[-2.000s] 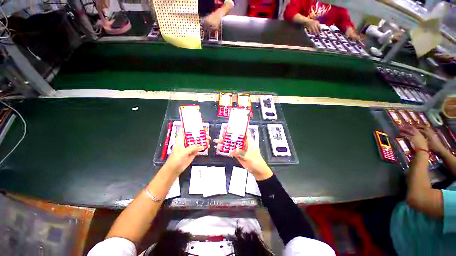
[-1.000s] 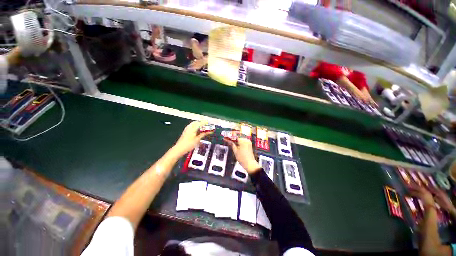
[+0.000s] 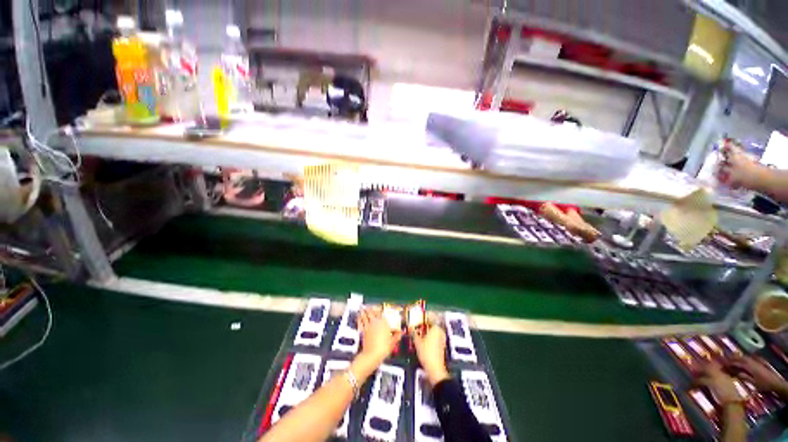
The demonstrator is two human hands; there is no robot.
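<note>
The plastic phone tray (image 3: 327, 352) lies on the bench in front of me at the bottom centre. Most of its phones show white backs, such as the phone back (image 3: 384, 402) in the near row. My left hand (image 3: 378, 335) is at the far row on a red keypad phone (image 3: 392, 318) with its front up. My right hand (image 3: 429, 344) is on a second keypad phone (image 3: 416, 316) beside it, also front up. The fingers partly hide both phones. A red pen or marker (image 3: 276, 394) lies along the tray's left side.
A pale rail (image 3: 207, 295) and the green belt (image 3: 259, 255) run beyond the tray. An overhead shelf (image 3: 259, 148) holds bottles and plastic-wrapped material, with a yellow perforated sheet (image 3: 332, 203) hanging below. Another worker's hands (image 3: 734, 380) are over a tray at right, near a loose phone (image 3: 670, 407).
The view has tilted up, showing the shelf top. The two far-left pockets now show white phone backs. My hands have moved right from there to the two front-up phones. The white slips have left view.
</note>
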